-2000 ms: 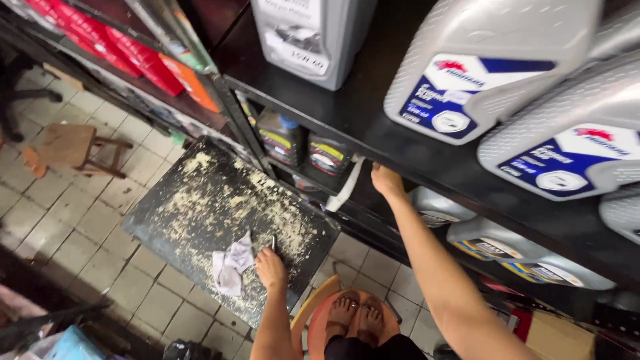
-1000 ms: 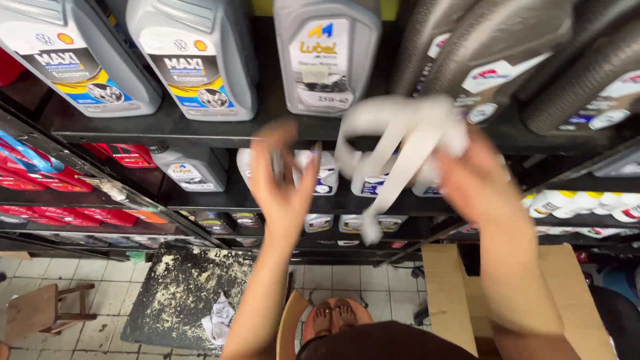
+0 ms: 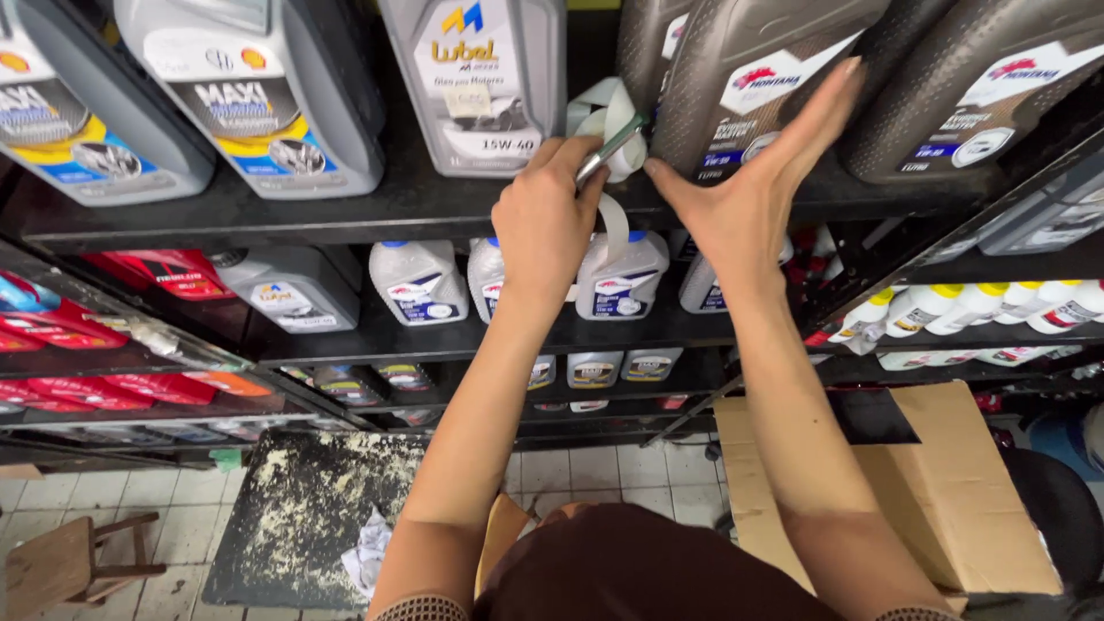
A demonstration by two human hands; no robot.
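Note:
My left hand (image 3: 552, 220) is closed around a slim metal-and-green tool (image 3: 611, 151), perhaps a pen or blade, at the edge of the upper shelf. Just behind the tool lies a loose roll of whitish tape or paper strip (image 3: 631, 155), and a loop of the strip hangs over the shelf edge. My right hand (image 3: 750, 185) is spread, thumb beside the roll and fingers across the front of a brown Montana oil bottle (image 3: 759, 86). A grey Lubel oil bottle (image 3: 483, 95) stands left of the roll.
Grey Maxi bottles (image 3: 259, 103) stand at the upper left. Smaller silver bottles (image 3: 418, 285) line the black shelf below. An open cardboard box (image 3: 949, 492) is at the lower right. A stained black board (image 3: 302, 517) with a crumpled cloth (image 3: 369, 552) and a wooden stool (image 3: 78, 561) are low on the left.
The white strip, held up by my right hand a second ago, now sits on the upper shelf between bottles. My right hand has let it go and moved onto the brown bottle.

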